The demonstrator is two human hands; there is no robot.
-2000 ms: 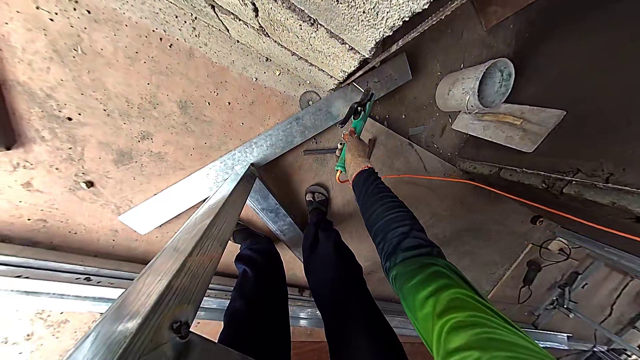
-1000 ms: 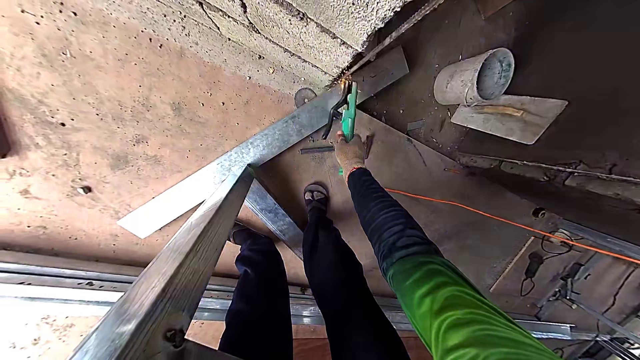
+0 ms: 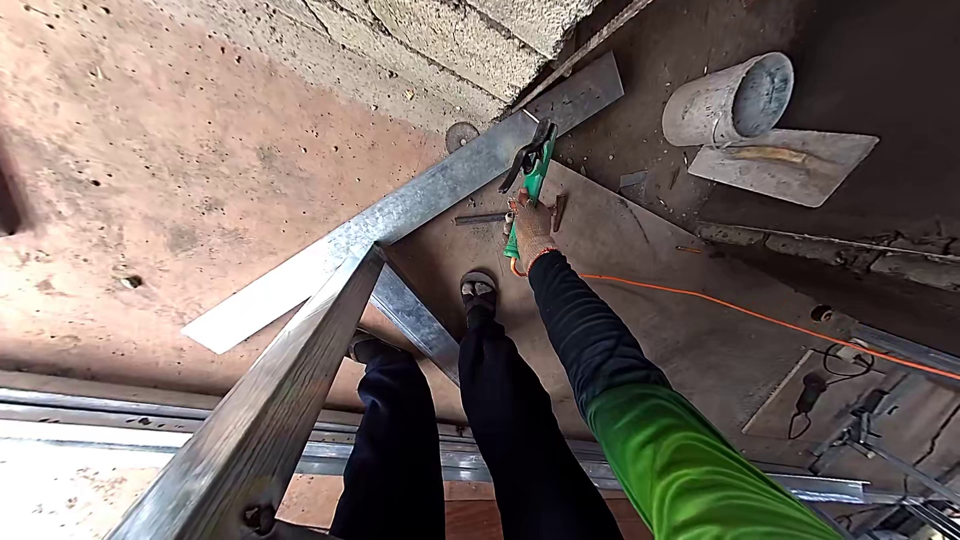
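Observation:
My right hand (image 3: 532,225), in a knit glove, is closed around a green corded power tool (image 3: 535,176) that looks like an angle grinder with black fittings. Its head is over a long flat metal strip (image 3: 435,187) near the strip's upper right end, where a short bright line shows. Whether the tool touches the strip cannot be told. An orange cord (image 3: 705,296) runs from the tool to the right. A round disc (image 3: 461,137) lies beside the strip. A short dark metal piece (image 3: 480,219) is on the floor left of my hand. My left hand is out of view.
A rough block wall (image 3: 480,45) stands beyond the strip. A bucket (image 3: 701,109) lies near a plastering trowel (image 3: 787,161). A wooden post (image 3: 262,405) rises at lower left, beside a metal channel (image 3: 416,315) near my feet. Long metal profiles (image 3: 75,431) cross behind my legs.
Sparks seen at the tool's head one second ago no longer show. The tool has shifted slightly right and back from that spot, still in my right hand.

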